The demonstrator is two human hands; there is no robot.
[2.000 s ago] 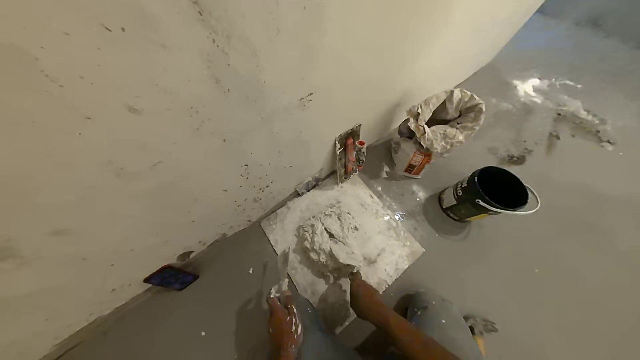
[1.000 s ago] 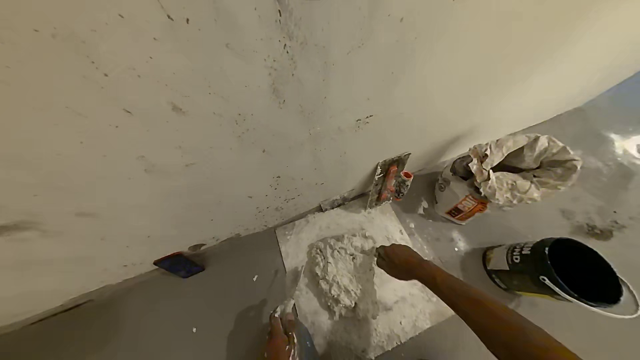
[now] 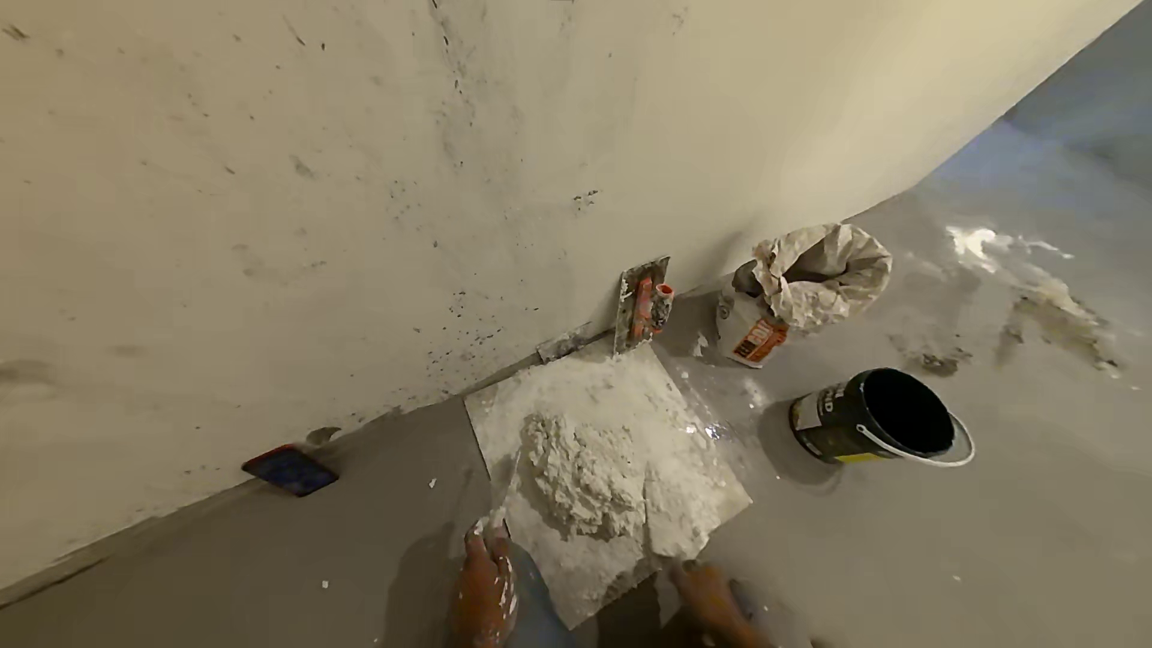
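A heap of wet white plaster [image 3: 585, 472] lies on a square pale board [image 3: 598, 373] on the floor, with looser plaster around it. At the board's lower left edge, my left hand [image 3: 486, 585], smeared with plaster, grips a plaster-coated tool whose thin blade points up beside the heap. By the board's lower right corner is my right hand [image 3: 711, 598], low in the view; its fingers are near the plaster's edge and a tool in it cannot be made out clearly. A plastering trowel [image 3: 642, 306] with a red handle leans on the wall behind the board.
An opened paper sack [image 3: 801, 288] stands near the wall at the right. Closer in is a black bucket [image 3: 864, 418] with a white handle. A dark blue, red-edged flat object [image 3: 291, 470] leans at the wall's foot on the left. White residue [image 3: 1053, 315] marks the floor at far right.
My right hand has moved from the right side of the heap down to the board's near corner. My left hand stays by the board's left edge.
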